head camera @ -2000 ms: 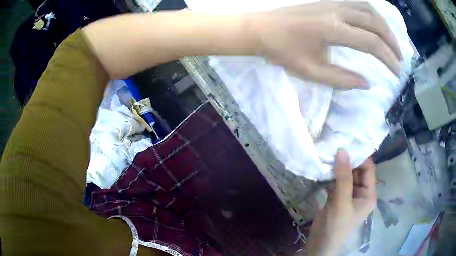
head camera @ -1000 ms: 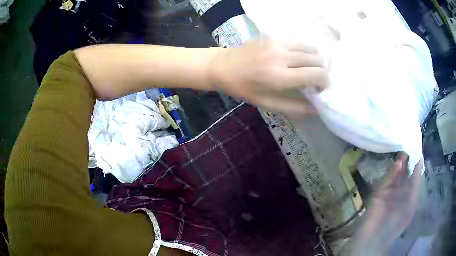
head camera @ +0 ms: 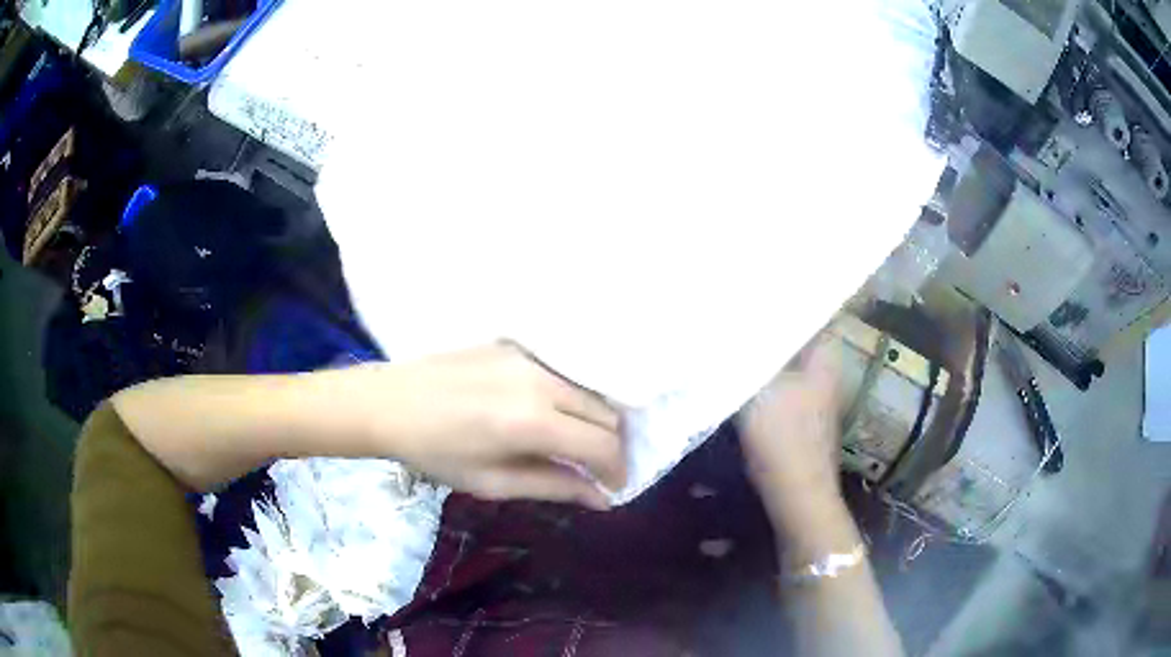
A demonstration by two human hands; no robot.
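A large bright white garment piece (head camera: 629,193) is spread in front of me and fills the upper middle of the head view. My left hand (head camera: 527,430) grips its near lower edge, fingers closed on the cloth. My right hand (head camera: 796,424) is blurred at the lower right edge of the cloth; its fingertips are at or under the cloth, and I cannot tell whether they pinch it. The sewing machine (head camera: 1034,257) stands to the right, and the cloth hides part of it. The needle area is not visible.
Crumpled white pieces (head camera: 340,552) lie at lower left beside the plaid apron (head camera: 552,578). A dark cloth pile (head camera: 206,257) is at left. A blue bin (head camera: 193,58) is at upper left. A slim dark tool (head camera: 1038,417) lies on the table at right.
The white piece has been lifted and spread wider, and it now covers the table's middle. My left hand has moved down and left with its edge. My right hand has moved left.
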